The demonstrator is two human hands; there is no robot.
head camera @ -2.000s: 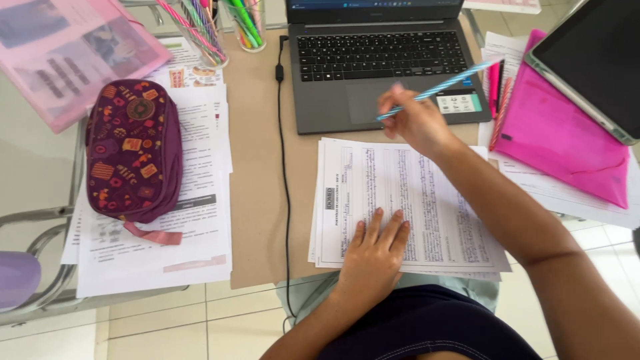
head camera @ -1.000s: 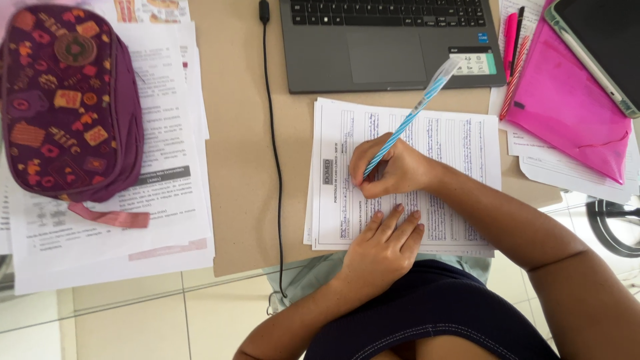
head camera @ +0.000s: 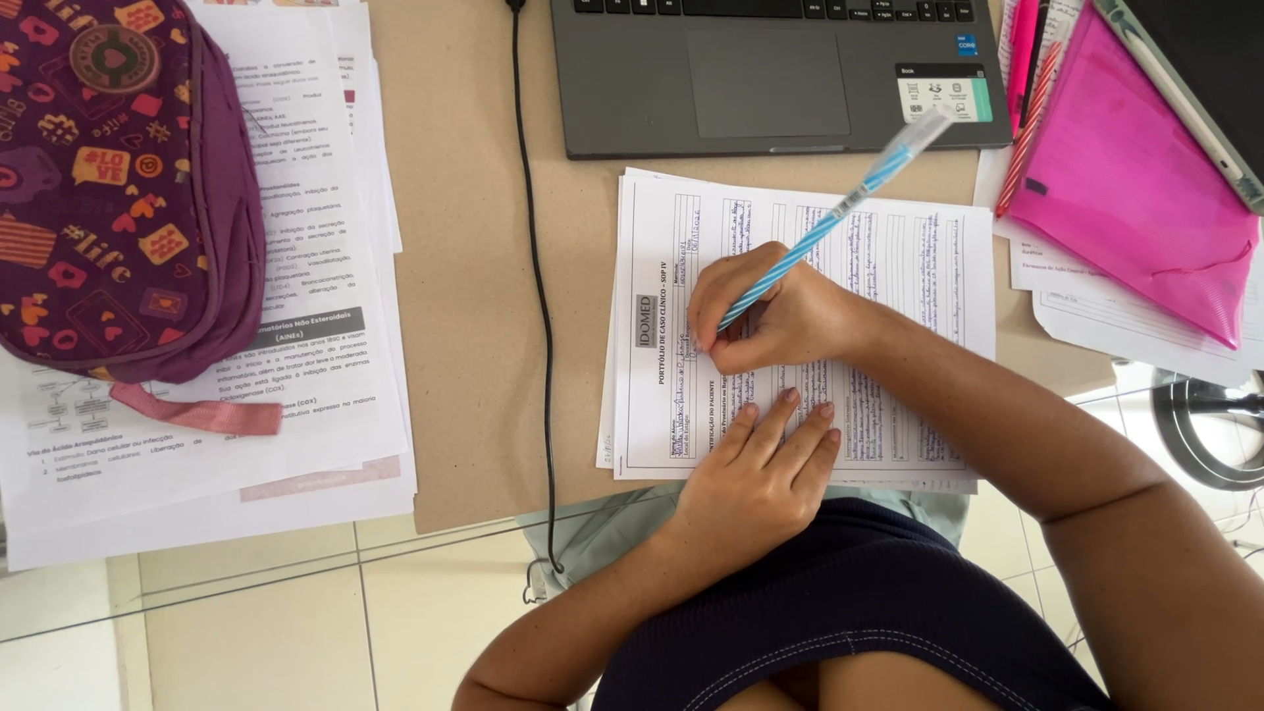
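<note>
A stack of printed forms point(head camera: 647, 425) filled with blue handwriting lies sideways in front of me, near the desk edge. My right hand point(head camera: 775, 311) grips a blue-and-white striped pen point(head camera: 800, 247) over the upper left part of the top sheet. The pen slants up to the right, and its tip is hidden by my fingers. Just below, my left hand point(head camera: 760, 474) lies flat on the sheet's lower edge, fingers apart, holding nothing.
A grey laptop point(head camera: 632, 109) stands behind the forms. A black cable point(head camera: 538, 276) runs down at their left. Further left, a purple pencil case point(head camera: 222, 227) rests on printed papers point(head camera: 336, 425). At right are a pink plastic folder point(head camera: 1126, 178), pens and a tablet point(head camera: 1210, 59).
My right hand has come down with the pen from near the laptop's front edge onto the forms. My left hand has stayed on the sheet. The view has moved closer.
</note>
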